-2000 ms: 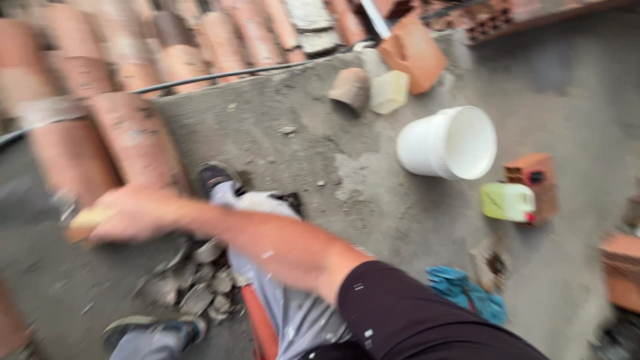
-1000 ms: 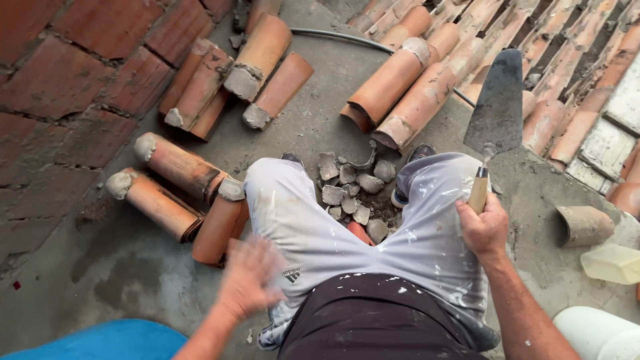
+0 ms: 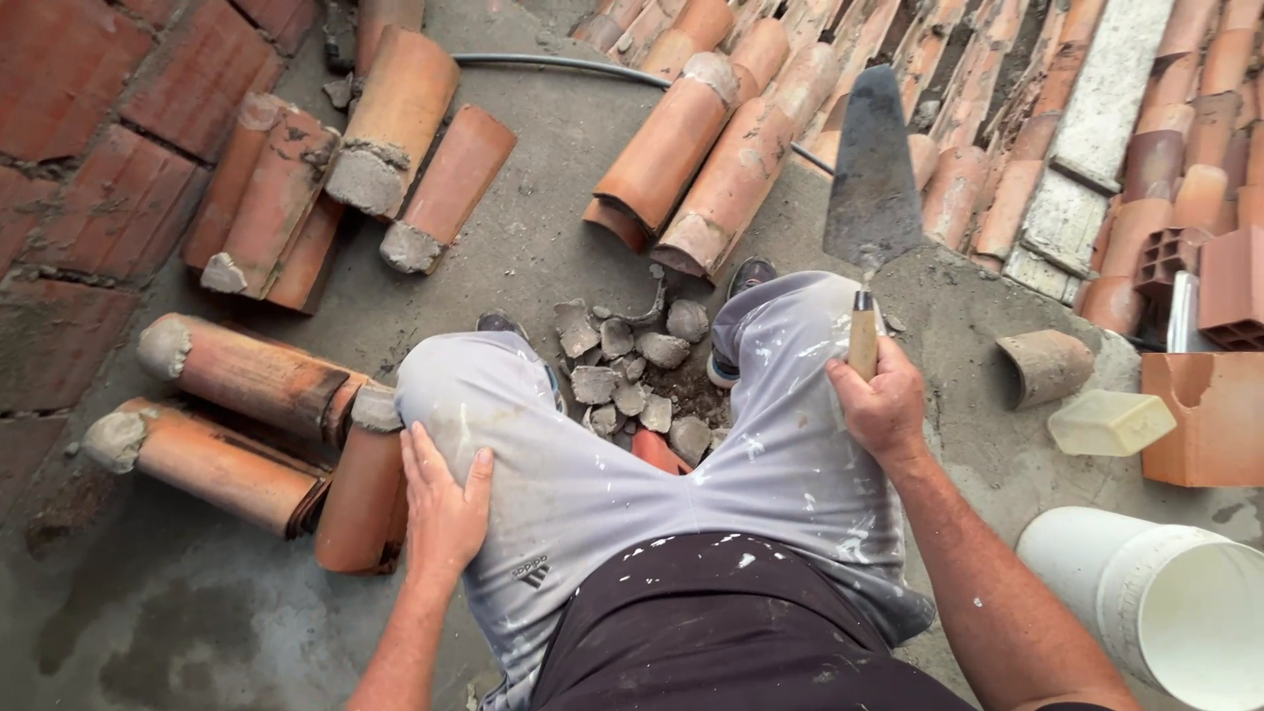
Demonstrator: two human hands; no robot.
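My right hand (image 3: 882, 400) grips the wooden handle of a mason's trowel (image 3: 874, 173), its grey blade pointing away from me above my right knee. My left hand (image 3: 444, 494) rests empty on my left thigh, fingers somewhat spread, beside an upright-lying clay roof tile (image 3: 363, 504) with a mortar-caked end. Between my feet lies a heap of broken mortar lumps (image 3: 632, 370), with part of an orange clay piece (image 3: 660, 451) showing nearer me. Stacked curved clay tiles (image 3: 667, 148) lie beyond the heap, and more tiles (image 3: 262, 380) lie at the left.
A hollow-brick wall (image 3: 89, 197) rises at the left. The tiled roof (image 3: 958, 188) spans the upper right, with a black hose (image 3: 563, 64) near its edge. At the right are a tile piece (image 3: 1047, 367), a translucent plastic container (image 3: 1111, 423), a brick (image 3: 1205, 420) and a white bucket (image 3: 1096, 563).
My left hand has come down onto my left thigh from beside it. The trowel stays upright in my right hand. The view has swung widely since the earliest frame.
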